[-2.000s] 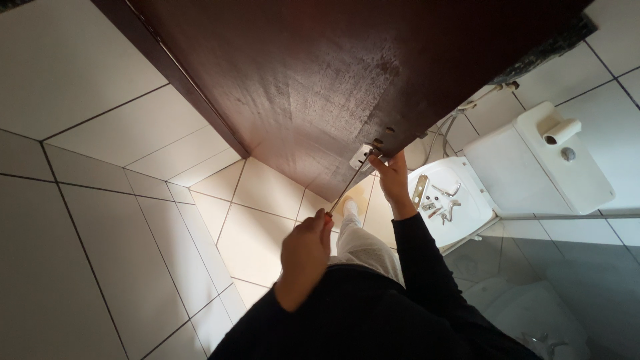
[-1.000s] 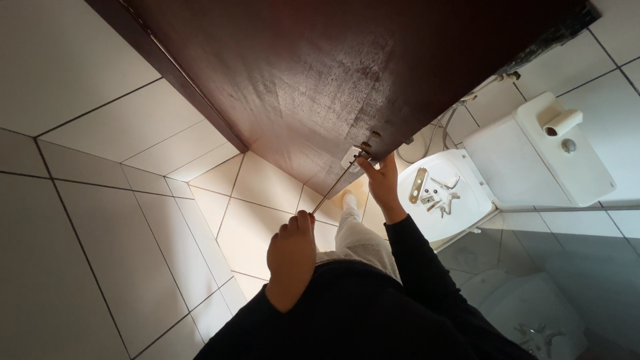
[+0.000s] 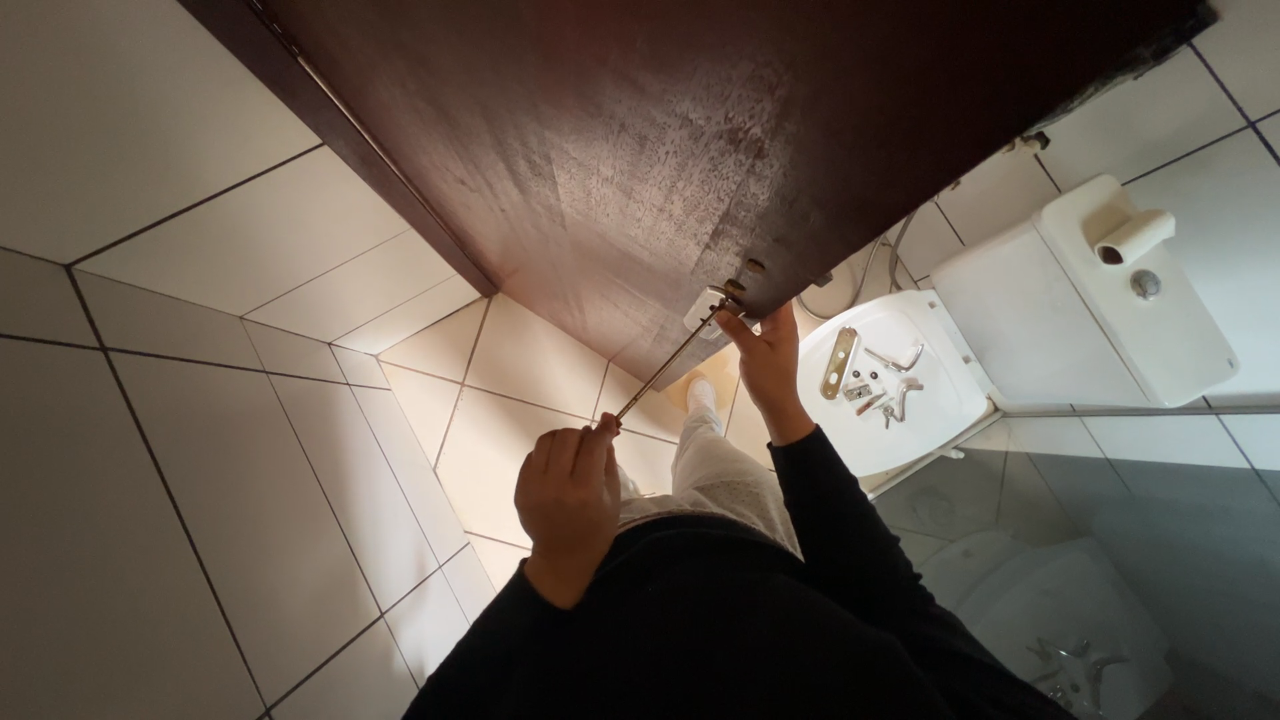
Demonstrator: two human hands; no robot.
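Note:
My left hand (image 3: 570, 490) is closed around the handle end of a long thin screwdriver (image 3: 665, 368). Its shaft slants up to a pale metal fitting (image 3: 708, 312) near the edge of the dark wooden door (image 3: 600, 150). My right hand (image 3: 768, 365) is at that door edge, thumb and fingers around the fitting and the screwdriver's tip; what exactly they pinch is hidden. Holes show in the door just above the fitting. On the closed toilet lid (image 3: 930, 430) lie a metal door plate (image 3: 839, 363), lever handles (image 3: 903, 400) and several small parts.
The toilet tank (image 3: 1060, 300) stands at right with a cardboard roll (image 3: 1135, 237) on top. A glass panel (image 3: 1100, 500) below it reflects the toilet. Tiled walls (image 3: 200, 450) close in on the left. My legs and a white shoe (image 3: 702, 393) are over the tiled floor.

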